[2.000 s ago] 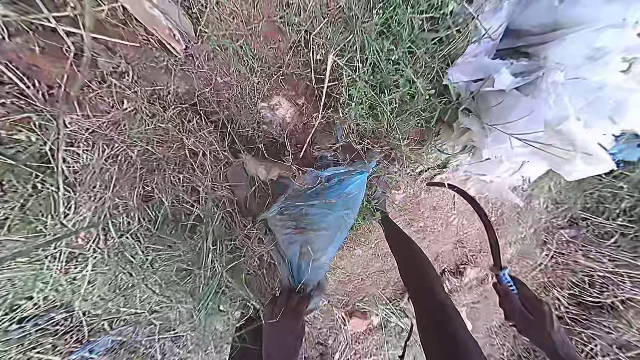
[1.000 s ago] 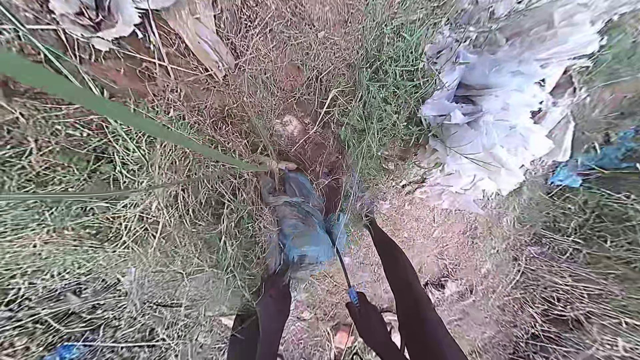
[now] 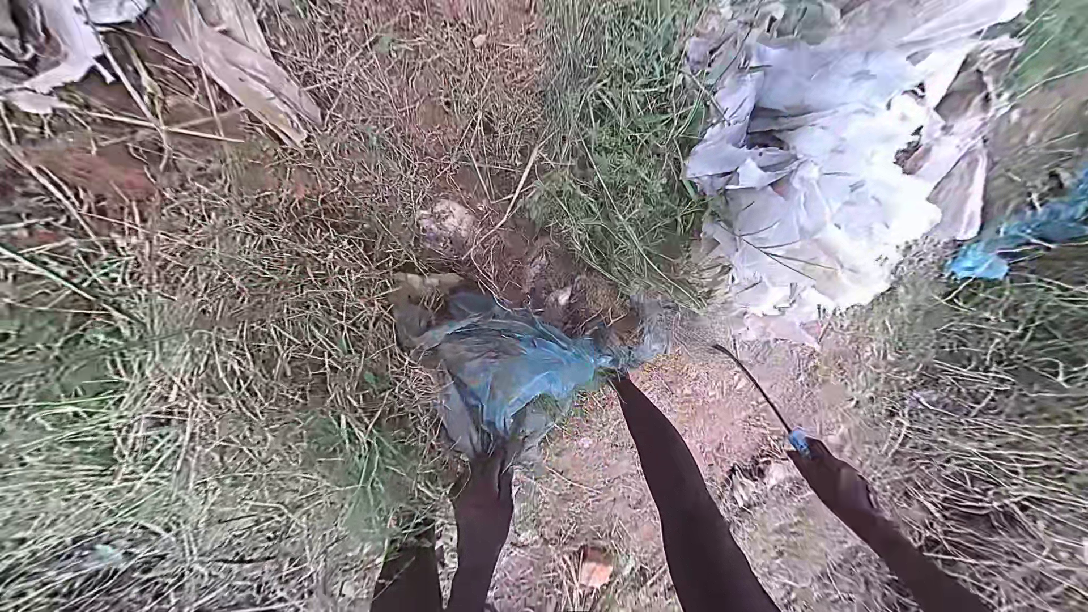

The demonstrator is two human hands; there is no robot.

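My left hand (image 3: 489, 472) is closed on the lower gathered end of a blue plastic sheet (image 3: 518, 361), which spreads upward over the dry grass and soil. To the right, my right hand (image 3: 816, 467) grips the blue handle of a sickle (image 3: 761, 393). Its thin curved blade points up and left, apart from the plastic. The plastic's right end lies by my foot at the top of a dark leg (image 3: 680, 493); the foot itself is hard to make out.
Torn white plastic sheeting (image 3: 841, 170) lies at the upper right, with a blue plastic scrap (image 3: 986, 255) beyond it. Green grass (image 3: 629, 153) grows at the upper middle. Pale torn sheeting (image 3: 246, 68) lies at the upper left. A reddish fragment (image 3: 594, 568) is on the soil near my legs.
A second ago the sickle was down by the blue plastic between my hands; my right hand has moved it out to the right. The blue plastic now spreads wider, with my left hand still on it.
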